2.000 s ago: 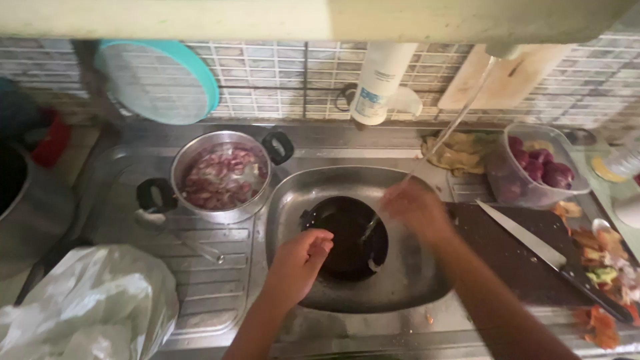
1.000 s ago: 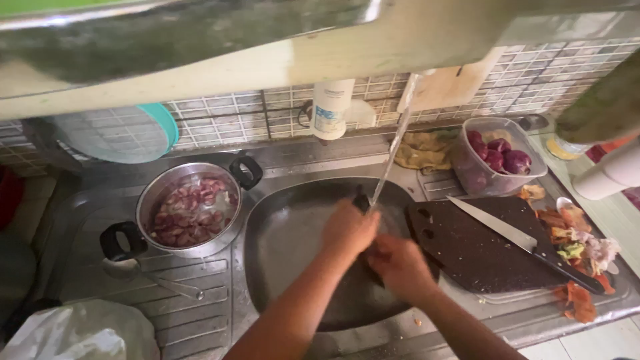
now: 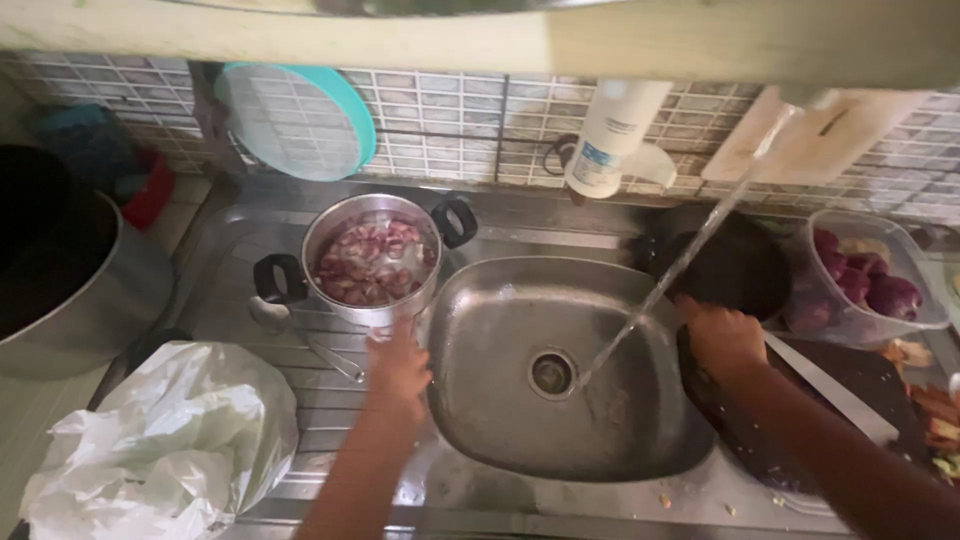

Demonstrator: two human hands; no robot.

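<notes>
My right hand (image 3: 724, 337) grips the near edge of a dark round pan (image 3: 720, 262), which sits beyond the sink's right rim, over the back part of the dark cutting board (image 3: 787, 450). My left hand (image 3: 397, 364), blurred, has its fingers apart and holds nothing, just in front of a metal pot (image 3: 371, 311). Chopped reddish-purple pieces (image 3: 375, 259) lie in liquid inside the pot. Between my hands is the steel sink (image 3: 495, 427); a stream of water (image 3: 701, 240) falls slantwise toward its drain (image 3: 553, 373).
A knife (image 3: 832, 390) lies on the board near peelings (image 3: 937, 412). Red onions (image 3: 862, 281) fill a clear plastic tub (image 3: 922, 322). A spoon (image 3: 270, 315) and a white plastic bag (image 3: 187, 420) are on the left, beside a large pot (image 3: 142, 285). A pale shelf edge (image 3: 375, 37) crosses overhead.
The dark pan, seen in the sink two seconds ago, is now at its back right with my right hand. My left hand has moved left toward the metal pot.
</notes>
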